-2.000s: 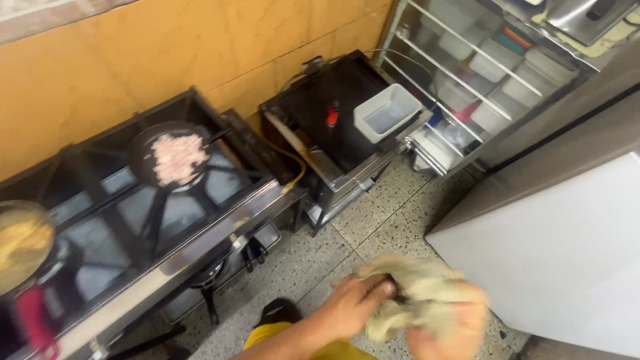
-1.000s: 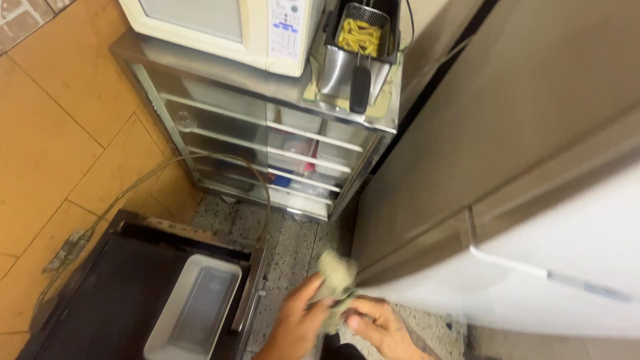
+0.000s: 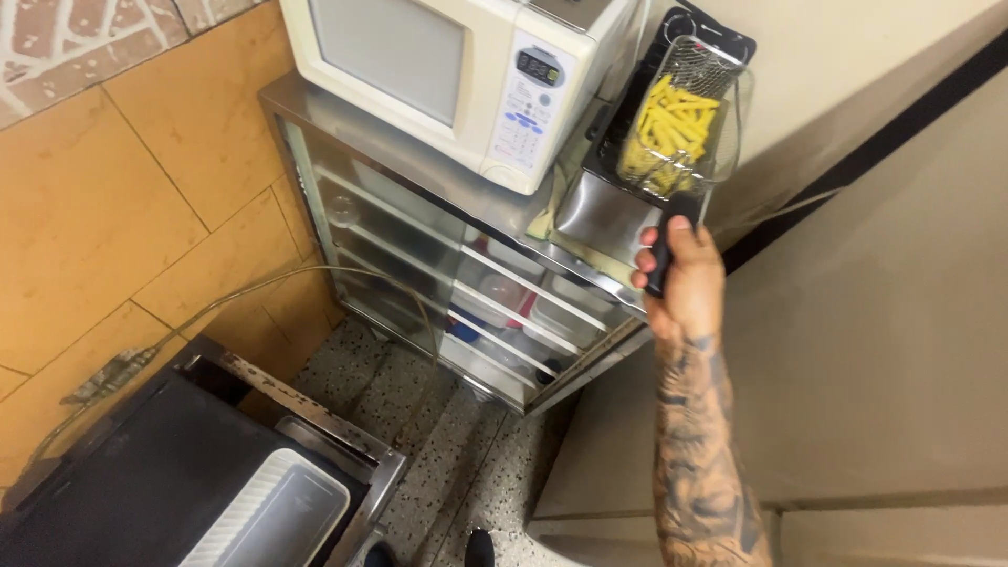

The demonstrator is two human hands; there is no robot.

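My right hand (image 3: 687, 276) is closed around the black handle (image 3: 668, 246) of a wire fryer basket (image 3: 705, 67). Yellow French fries (image 3: 676, 122) lie in the basket, which sits over a small deep fryer (image 3: 602, 206) with a metal front. A pale cloth (image 3: 542, 224) lies under the fryer on the steel cabinet top. The tattooed forearm reaches up from the lower right. My left hand is out of the frame, and so is the cloth that both hands held earlier.
A white microwave oven (image 3: 488, 87) stands left of the fryer. Below is a glass-fronted cabinet (image 3: 394, 177) with containers on its shelves. A large steel appliance (image 3: 890, 315) rises at the right. At lower left, a plastic container (image 3: 340, 492) rests on a dark surface (image 3: 150, 465); a cable hangs nearby.
The view has swung from the stove toward the fryer. Both hands held a cloth earlier; now my right hand grips the basket handle and my left hand has left the view.
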